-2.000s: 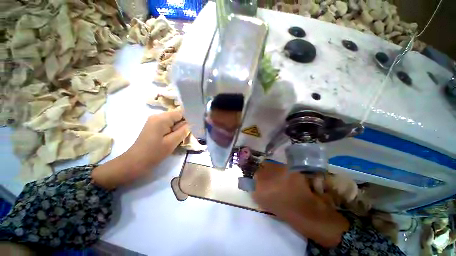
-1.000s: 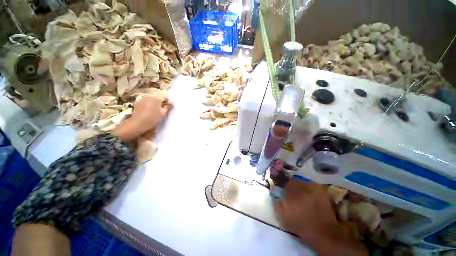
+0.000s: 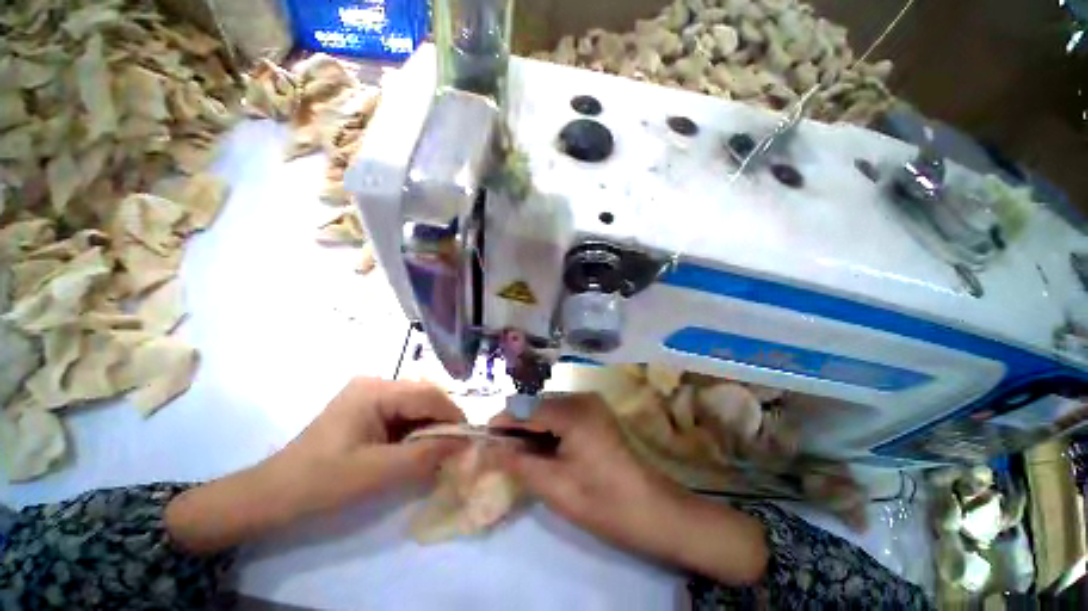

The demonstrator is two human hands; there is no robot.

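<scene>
A small beige fabric piece (image 3: 477, 492) is held between my two hands, just in front of the needle area. My left hand (image 3: 346, 460) grips its left side with thumb and fingers. My right hand (image 3: 597, 466) grips its right side, with a dark narrow strip or object between the fingers that I cannot identify. The presser foot and needle area (image 3: 521, 370) is directly beyond my fingertips and partly hidden. The fabric hangs down toward me, slightly blurred, over the bed plate, which my hands mostly cover.
The white machine head (image 3: 716, 227) fills the centre and right. A loose heap of beige pieces (image 3: 107, 227) lies at left, a smaller bunch (image 3: 334, 131) behind the head. More pieces (image 3: 704, 418) lie under the arm. A far heap (image 3: 728, 54) and blue crate (image 3: 358, 26) stand behind.
My left hand has come from the left heap to the needle area and now holds fabric with my right hand. The view has shifted, so the machine appears further left than a second ago.
</scene>
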